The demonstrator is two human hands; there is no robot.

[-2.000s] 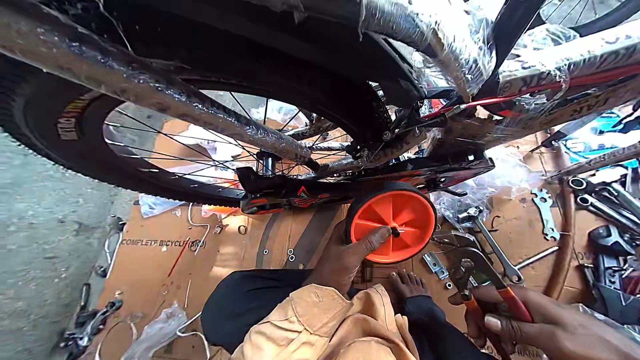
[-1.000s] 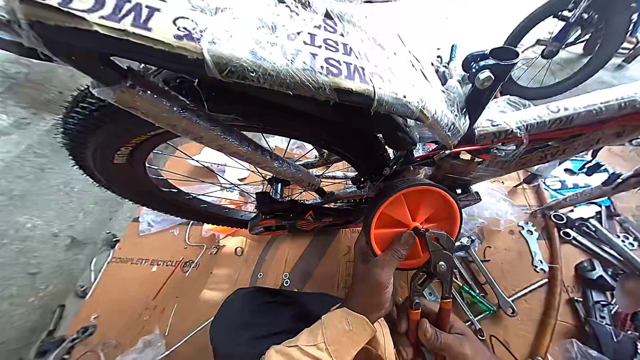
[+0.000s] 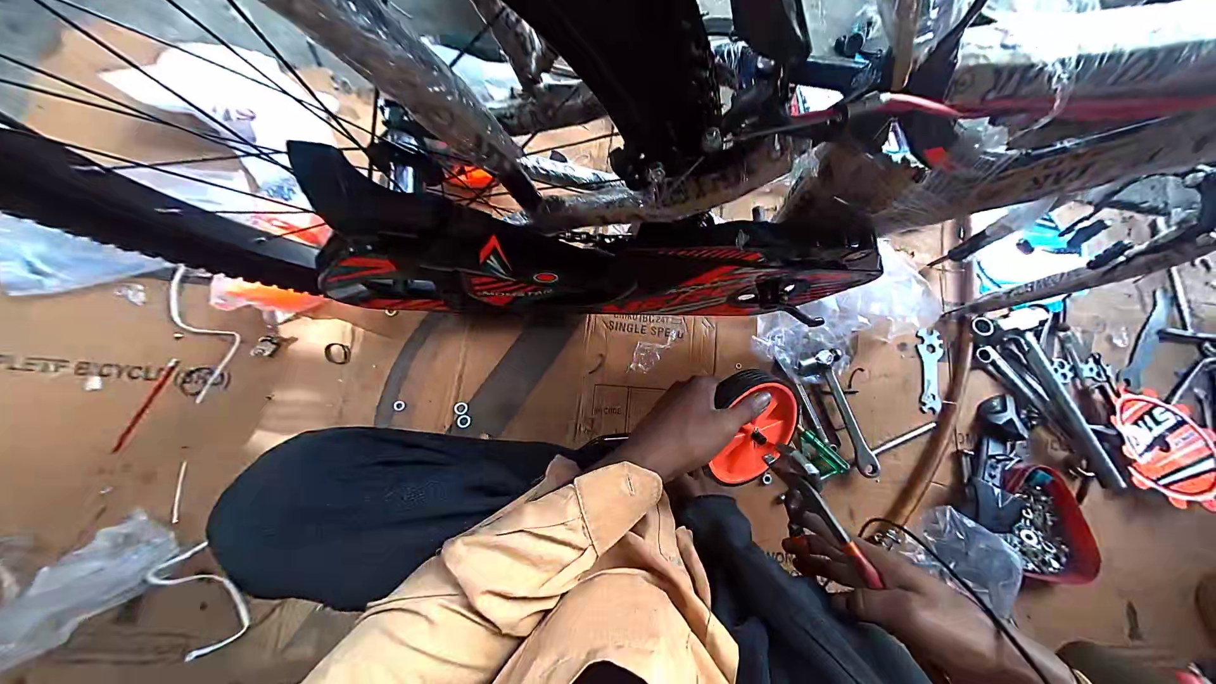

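Note:
My left hand [image 3: 698, 423] grips an orange training wheel [image 3: 768, 418] with a black tyre, its thumb on the wheel's face. My right hand [image 3: 879, 589] holds red-handled pliers [image 3: 819, 508], whose jaws are at or very near the bolt in the wheel's centre; contact cannot be told. Above both hands stands a bicycle with a black and red chain guard [image 3: 608, 271] and a plastic-wrapped frame [image 3: 432, 95]. The training wheel is apart from the bicycle, over the cardboard.
Printed cardboard [image 3: 532, 380] covers the ground. Spanners [image 3: 1054, 408] and a red tray of small metal parts [image 3: 1092, 541] lie at the right. A multi-hole flat spanner [image 3: 929, 370] lies nearer the middle. Plastic film [image 3: 90, 579] and white cord [image 3: 233, 594] lie at lower left.
The training wheel has moved down, away from the bicycle's chain guard. My right hand brought the pliers to the wheel's centre between the two earlier frames. The view has shifted.

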